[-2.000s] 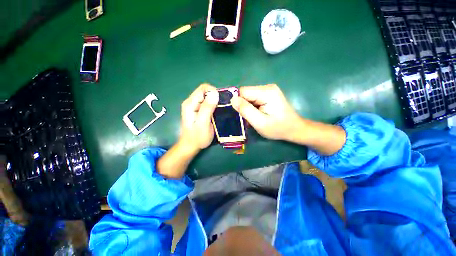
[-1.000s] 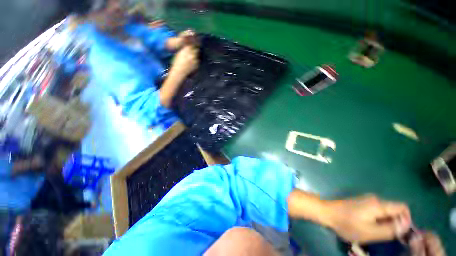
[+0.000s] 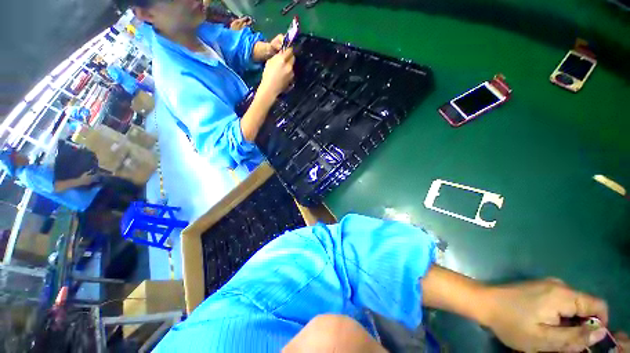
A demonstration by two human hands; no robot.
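Observation:
My left hand (image 3: pixel 546 314) is at the lower right, its thumb and fingers closed on a handset module (image 3: pixel 602 339). Only a dark part with a pinkish edge shows; the rest is cut off by the picture's corner. A sliver of skin at that corner appears to be my right hand (image 3: pixel 622 339), almost wholly out of the picture, so its grip cannot be told. A flat cream-white frame (image 3: pixel 461 203), with a rectangular window and round notch, lies on the green mat (image 3: pixel 394 186).
Two handset modules (image 3: pixel 476 101) (image 3: pixel 575 70) lie toward the back right, and a cream strip (image 3: pixel 609 184) at the right. A black blister tray (image 3: pixel 345 110) stands left of them. A person (image 3: pixel 200 89) holds a module over it. A cardboard carton (image 3: pixel 194 276) stands beside the table.
The view has swung left, bringing the other person, carton and workshop floor into the picture. The module and my hands have shifted to the lower right corner; my right hand is now nearly out of view.

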